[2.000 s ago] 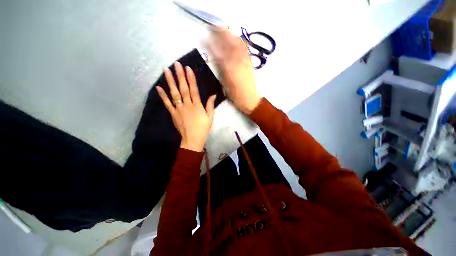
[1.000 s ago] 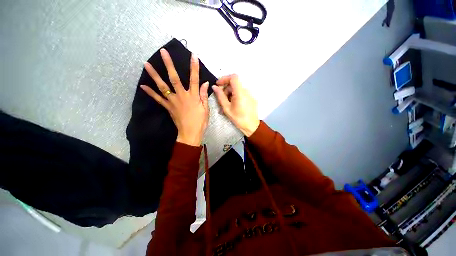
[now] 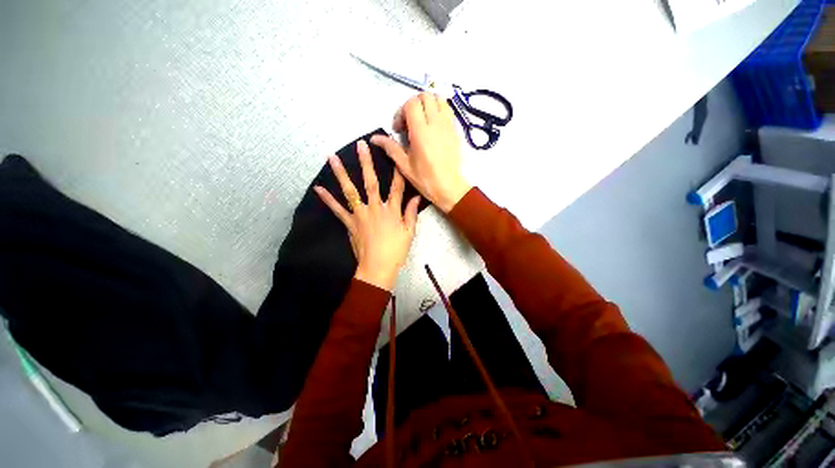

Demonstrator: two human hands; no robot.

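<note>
A black garment (image 3: 174, 311) lies on the pale table (image 3: 183, 91), its narrow end towards the middle of the view. My left hand (image 3: 375, 215) lies flat on that end with fingers spread, a ring on one finger. My right hand (image 3: 430, 146) is at the end's edge, thumb near my left fingertips and fingers curled; what it may hold is hidden. Black-handled shears (image 3: 476, 114) lie on the table just beyond my right hand, their blades pointing up and left.
A small loose thread loop (image 3: 427, 305) lies at the table's near edge. A pale green bar (image 3: 41, 379) is at the lower left. Past the table's right edge are a blue crate (image 3: 778, 87), a grey-white stand (image 3: 723, 219) and the grey floor (image 3: 632, 238).
My right hand has moved from the cuff's right corner up along its edge to the far corner. My left hand stays flat on the cloth, with the fingers closer together.
</note>
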